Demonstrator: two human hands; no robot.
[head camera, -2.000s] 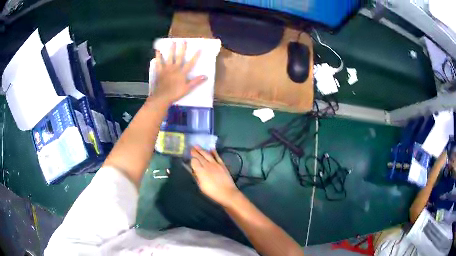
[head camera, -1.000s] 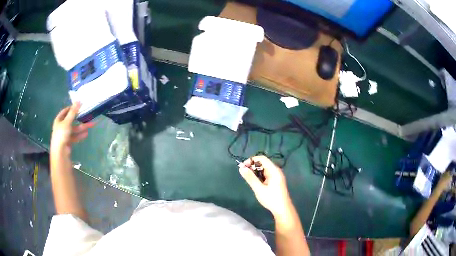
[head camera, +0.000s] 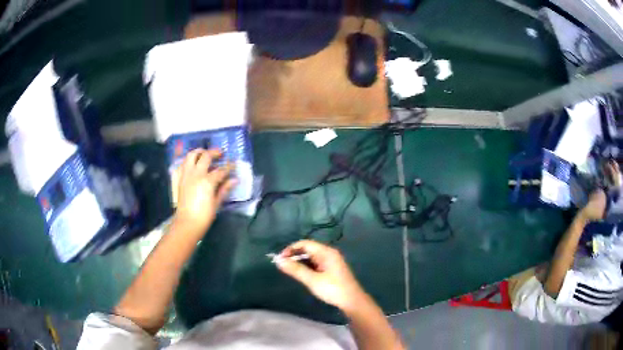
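Note:
An open blue retail box (head camera: 242, 150) lies in front of me, its white lid flap (head camera: 199, 85) folded back. A whitish sleeve or bag (head camera: 251, 195) shows at its near right edge. My left hand (head camera: 201, 188) lies over the box's blue printed panel, fingers apart and blurred; what is under the palm is hidden. My right hand (head camera: 317, 270) is off the box, low over the bench, and pinches a small whitish and dark piece, perhaps a connector (head camera: 279, 258). Several open boxes (head camera: 75, 212) stand together at the left with white flaps up.
Tangled black cables (head camera: 362, 174) lie right of the box. Behind are a brown board (head camera: 321, 99), a black mouse (head camera: 361, 60) and white scraps (head camera: 404, 76). At the right edge another worker's arm (head camera: 563, 249) reaches to blue boxes (head camera: 555, 179). A red stool (head camera: 483, 295) is below.
My left hand has moved from the left group of boxes onto the middle box. My right hand still pinches a small piece. The camera view has shifted.

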